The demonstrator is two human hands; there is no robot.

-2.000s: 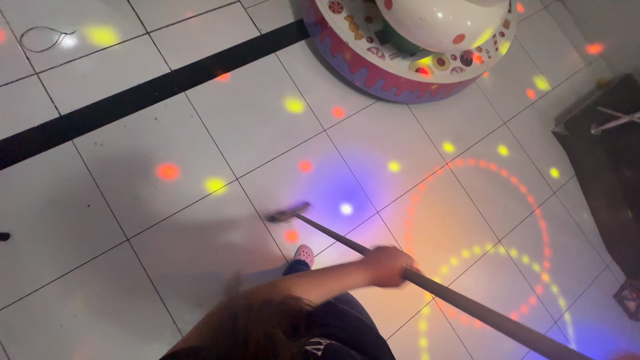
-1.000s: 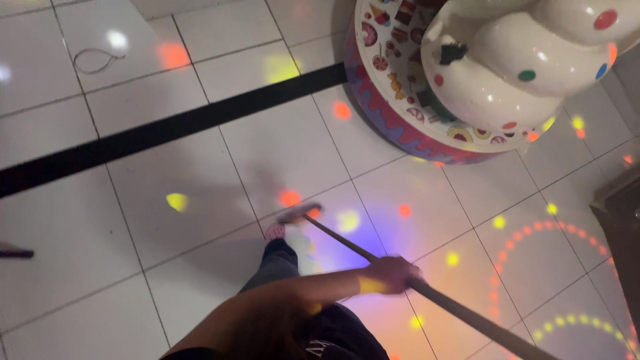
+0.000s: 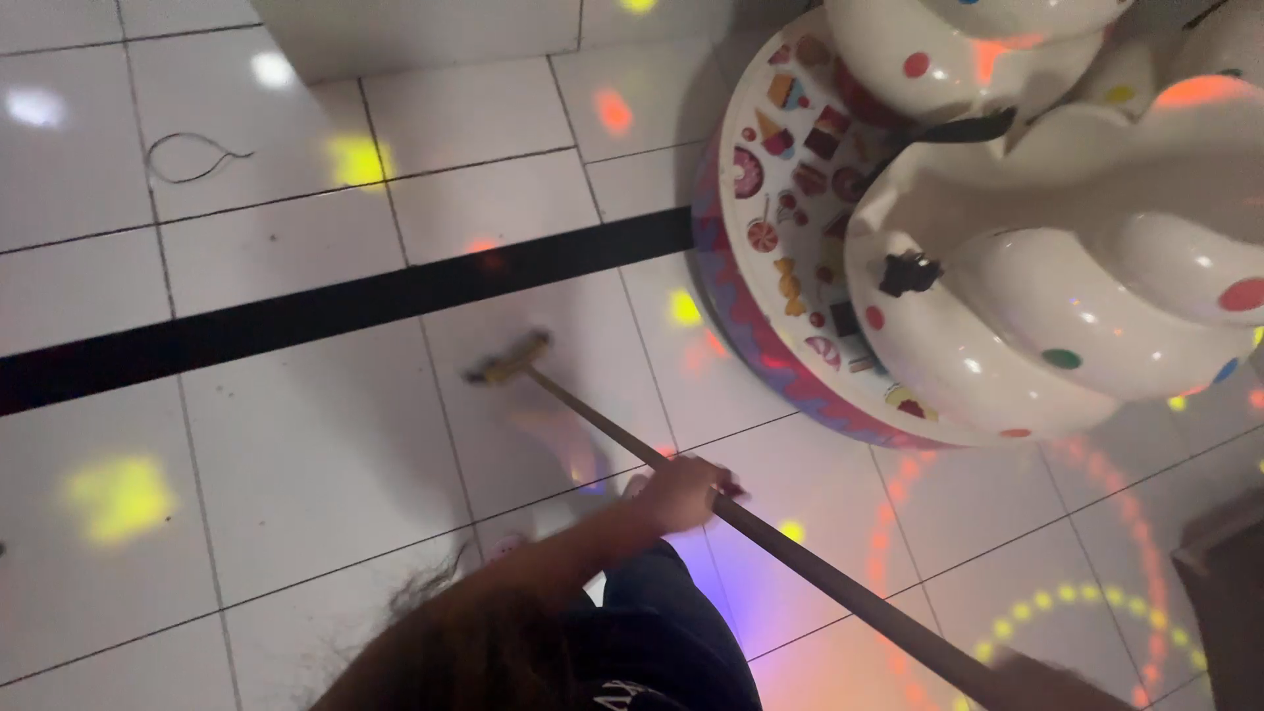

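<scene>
My left hand (image 3: pixel 686 494) is closed around the middle of a long broom handle (image 3: pixel 839 578). At the lower right, my right hand (image 3: pixel 1047 683), blurred and partly cut off by the frame edge, grips the handle farther up. The handle slants up and left to a narrow broom head (image 3: pixel 509 359), which is over the white tiled floor (image 3: pixel 316 464) just below a black floor strip (image 3: pixel 346 296). Motion blur hides the bristles, so contact with the tiles cannot be told.
A round platform with candy pictures (image 3: pixel 731 267) carries glossy white, spotted seats (image 3: pixel 987 346) at the upper right. A thin wire or cord loop (image 3: pixel 188 158) lies at the upper left. A dark object (image 3: pixel 1224 583) stands at the right edge. Coloured light spots dot the floor.
The broom head has moved away from my feet, toward the black strip. Both earlier frames show my left hand on the handle too. The view has shifted toward the platform.
</scene>
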